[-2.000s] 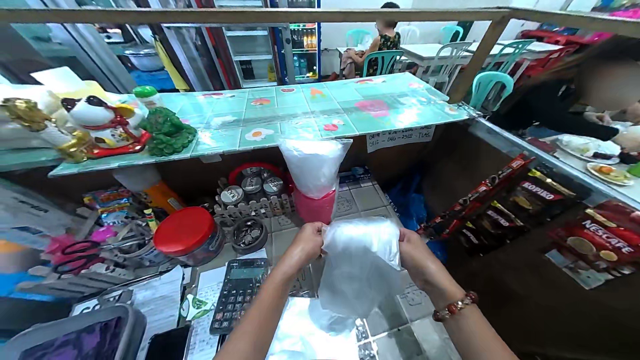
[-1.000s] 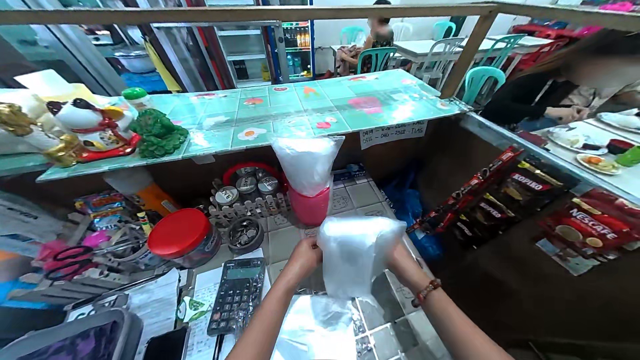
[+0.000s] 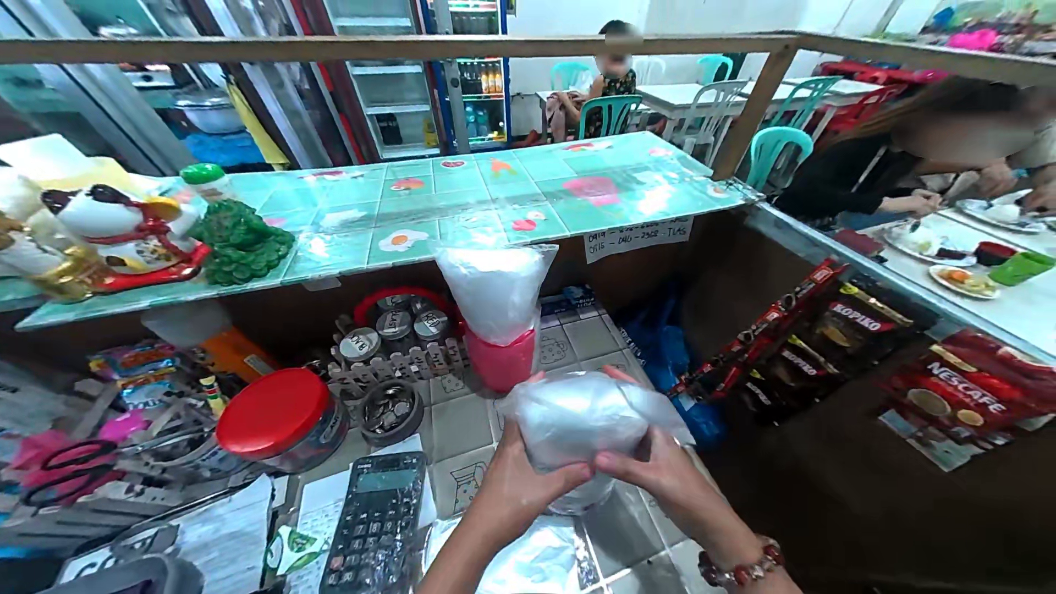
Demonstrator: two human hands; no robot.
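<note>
Between my two hands is a bundle of clear plastic bags (image 3: 582, 417), bulging and partly folded over. My left hand (image 3: 532, 474) grips its left side, thumb in front. On the right side my right hand (image 3: 652, 462) grips it too, with a beaded bracelet at the wrist. Just behind stands a pink container (image 3: 502, 359) that holds another stack of clear plastic bags (image 3: 495, 289). Flat plastic bags (image 3: 528, 557) lie on the tiled counter (image 3: 450, 412) below my forearms.
Left of my hands are a calculator (image 3: 375, 524), a red-lidded jar (image 3: 280, 421), a round tin of coins (image 3: 391, 412) and scissors (image 3: 70, 474). A raised tiled shelf (image 3: 470, 198) crosses ahead, with figurines at its left. Coffee packs (image 3: 949, 388) hang at right, near a seated person.
The bundle, earlier held up by its upper edges, now sits more compact and folded between my hands. My hands have come closer together, with both thumbs on its front.
</note>
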